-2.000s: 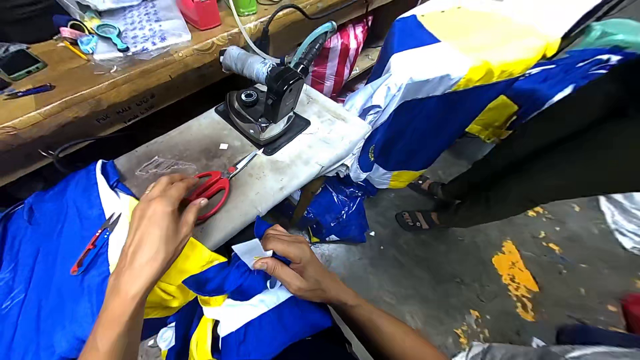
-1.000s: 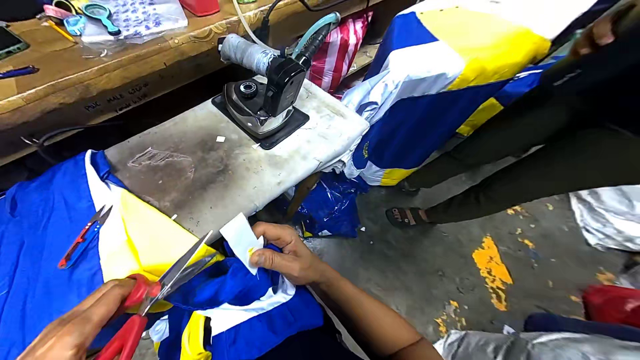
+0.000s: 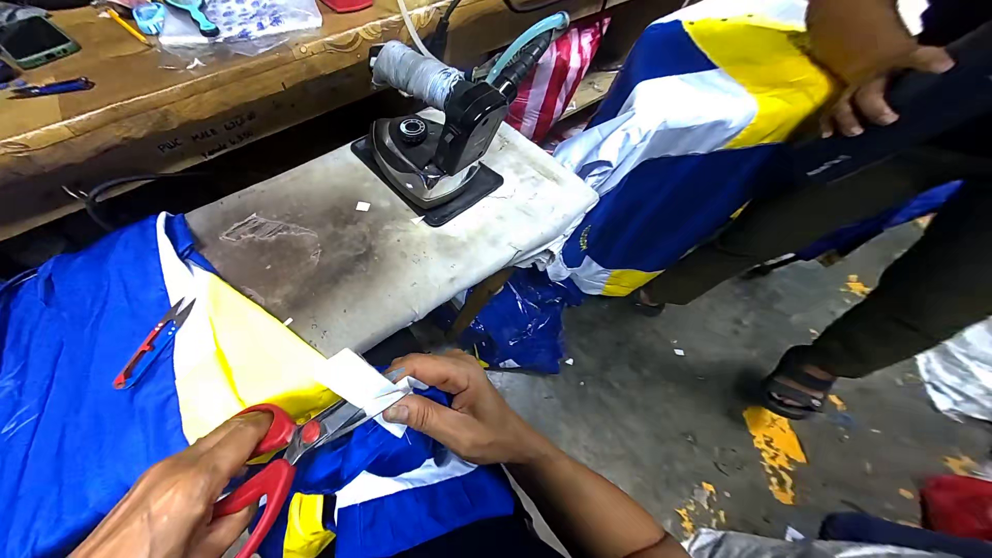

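My left hand point(image 3: 194, 480) grips the red-handled scissors point(image 3: 306, 434), whose blades lie at a small white piece of material point(image 3: 364, 384). Between the thumb and fingers of my right hand point(image 3: 465, 411) is that white piece, along with an edge of blue fabric; the blade tips are hidden behind it. Blue, yellow and white fabric point(image 3: 418, 496) hangs below both hands. Further left, red-handled thread snips point(image 3: 151, 345) rest on more blue, white and yellow fabric point(image 3: 77, 310) draped at the ironing board point(image 3: 333, 256).
An electric iron point(image 3: 426, 155) stands on a dark pad on the board. Behind runs a wooden bench point(image 3: 116, 101) with a phone point(image 3: 39, 39), a pen point(image 3: 53, 87) and a plastic bag point(image 3: 240, 23). At the right a person point(image 3: 876, 201) stands beside hanging fabric point(image 3: 666, 170).
My left hand, flat over the scissors on the board two seconds ago, has picked them up and brought them to the white piece. The person at the right has moved nearer the hanging fabric.
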